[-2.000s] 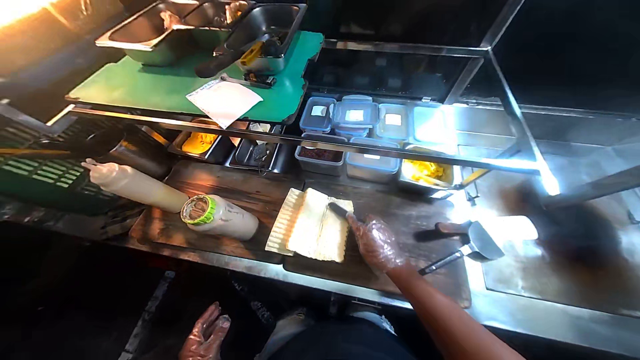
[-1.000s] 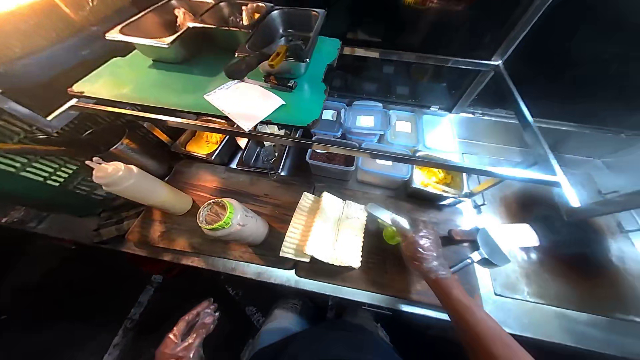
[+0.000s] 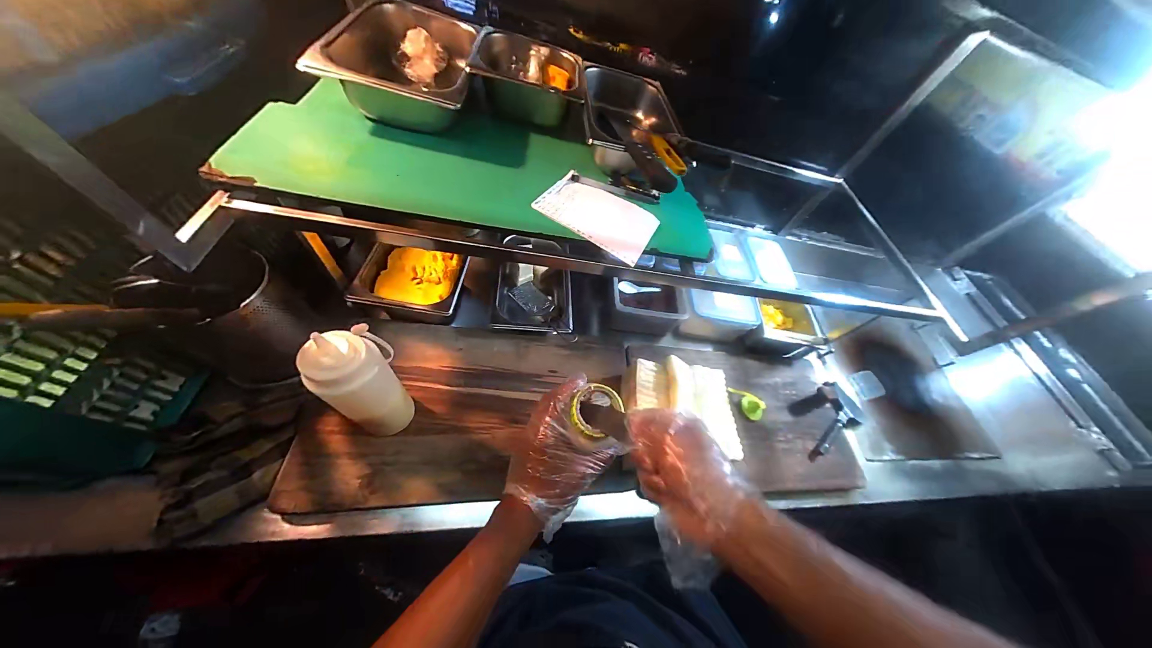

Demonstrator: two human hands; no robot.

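Observation:
My left hand (image 3: 562,450), in a clear plastic glove, is wrapped around a jar (image 3: 596,416) with a yellow-green rim, held upright over the wooden board. My right hand (image 3: 679,463), gloved too, is closed on a utensil whose dark flat end (image 3: 605,418) reaches into the jar's mouth; its handle is hidden by the fingers. Behind and beside the right hand lie pale ridged bread slices (image 3: 688,391), partly covered by it. A small green measuring spoon (image 3: 750,405) rests right of the bread. To the left, a white squeeze bottle (image 3: 355,382) leans on the board.
A metal-framed shelf holds a green cutting board (image 3: 432,171), steel pans (image 3: 396,67) and a paper slip (image 3: 598,216). Beneath it are a pan of orange-yellow food (image 3: 418,277) and lidded plastic tubs (image 3: 724,310). A scraper (image 3: 837,418) lies at the right; a green crate (image 3: 72,396) is far left.
My left hand has come up from below the counter edge and taken hold of the jar. My right hand has moved left from beside the bread to the jar. The view has shifted.

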